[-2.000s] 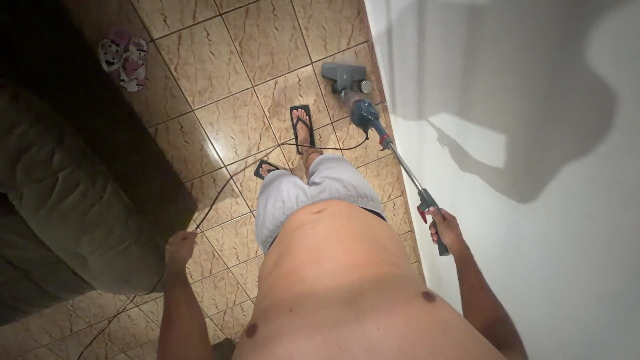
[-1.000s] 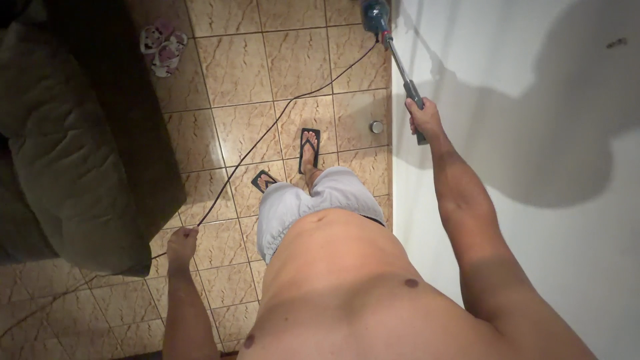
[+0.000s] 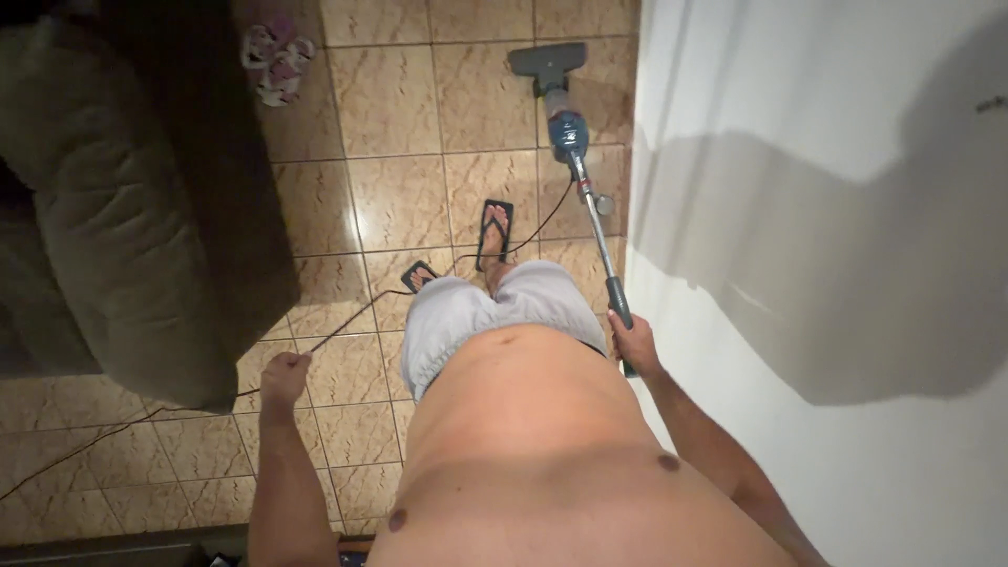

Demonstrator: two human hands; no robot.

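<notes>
My right hand (image 3: 635, 343) is closed around the dark handle of a stick vacuum cleaner (image 3: 568, 135), which has a blue body and a metal tube. Its grey floor head (image 3: 549, 58) rests on the tiles ahead of my feet, near the wall. A thin dark power cord (image 3: 346, 321) runs from the vacuum past my flip-flops to my left hand (image 3: 284, 378), which grips it, and trails on to the lower left across the floor.
A dark grey sofa (image 3: 118, 213) stands at the left. Pink and white patterned sandals (image 3: 277, 63) lie beside it. A white wall (image 3: 756, 331) borders the right side. By the tube, near the wall, is a small round metallic object (image 3: 604, 205). My feet wear black flip-flops (image 3: 494, 235).
My right hand has drawn the vacuum back since one second ago, when it reached farther ahead and the floor head was out of view. My left hand keeps its hold on the cord.
</notes>
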